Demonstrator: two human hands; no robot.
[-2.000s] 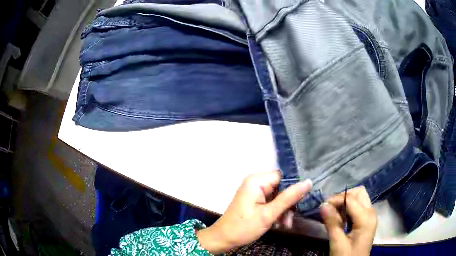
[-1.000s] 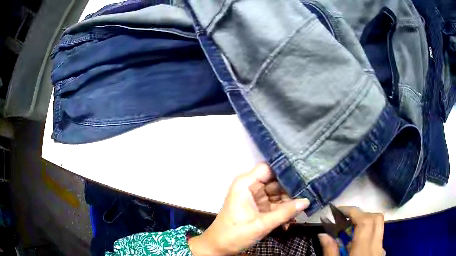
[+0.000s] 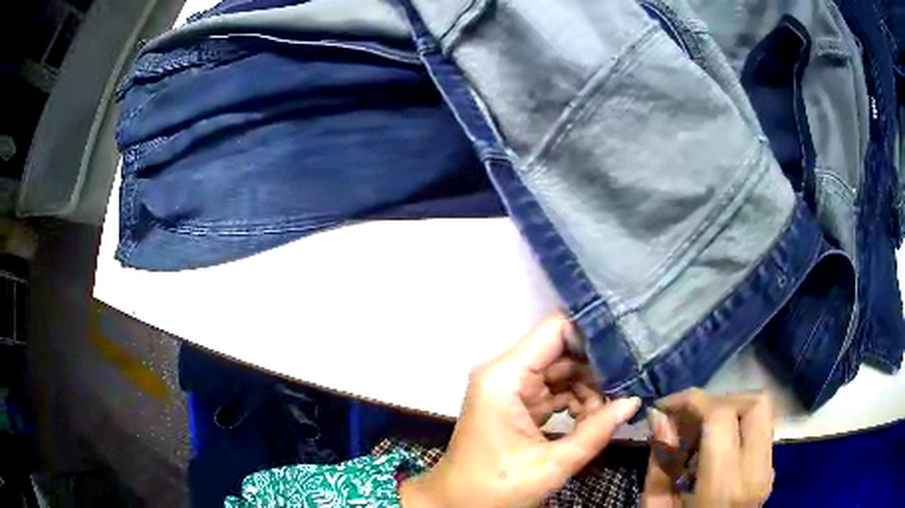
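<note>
A denim jacket [image 3: 645,149] lies with its pale grey inside up and dark blue edges showing. My left hand [image 3: 526,412] pinches the corner where the front placket [image 3: 541,223] meets the hem [image 3: 734,308], at the table's near edge. My right hand [image 3: 710,446] is bent close beside that corner, its fingers nearly touching it. The snips in it are mostly hidden by the fingers and blurred; only a dark part shows between them.
A folded dark blue denim part [image 3: 298,149] lies on the white table [image 3: 327,298] at the left. More dark denim lies at the right edge. Below the table's edge, dark denim [image 3: 258,427] and blue crate surfaces [image 3: 834,471] show.
Since one second ago my right hand has closed in on the jacket corner, and the open snip blades seen then are now hidden. The garment has shifted slightly right in view.
</note>
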